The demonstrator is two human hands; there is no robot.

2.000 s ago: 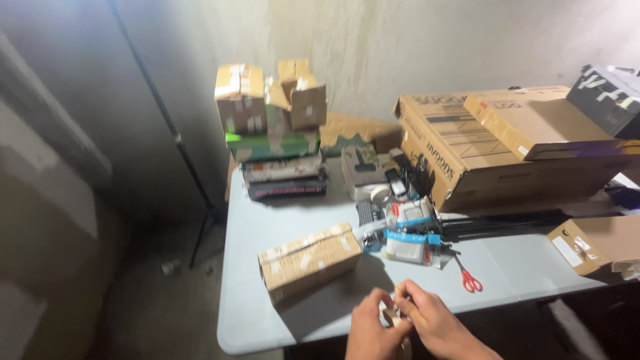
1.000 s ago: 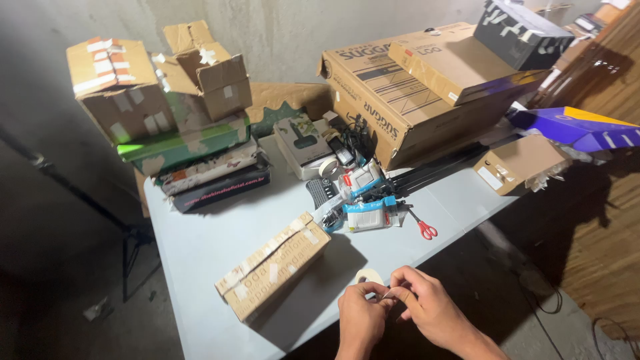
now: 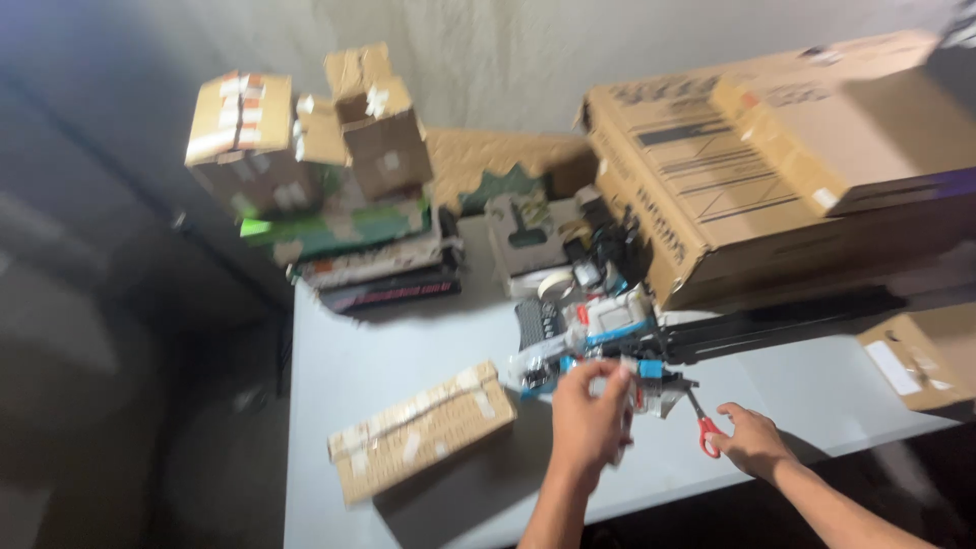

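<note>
My left hand [image 3: 587, 423] is raised over the table near the plastic-wrapped packages, thumb and index finger pinched together; a small pale thing, blurred, shows at the fingertips. My right hand [image 3: 751, 442] has its fingers apart beside the red-handled scissors [image 3: 709, 436], whose blades point away toward the packages. Whether it touches the handle cannot be told. A white package with a blue edge [image 3: 616, 316] lies behind my left hand, next to a dark grey keypad-like object [image 3: 536, 322]. A taped cardboard box [image 3: 423, 435] lies to the left of my left hand.
Stacked boxes [image 3: 366, 236] with open cartons [image 3: 389, 145] on top stand at the back left. A large cardboard box [image 3: 671, 183] fills the back right, with a flatter box on it. A roll of tape [image 3: 555, 284] and cables [image 3: 614, 236] lie between. A smaller carton [image 3: 919, 358] sits at right.
My hands were together near the table's front edge; now they are apart. The left has moved to the packages, the right to the scissors. The view has shifted.
</note>
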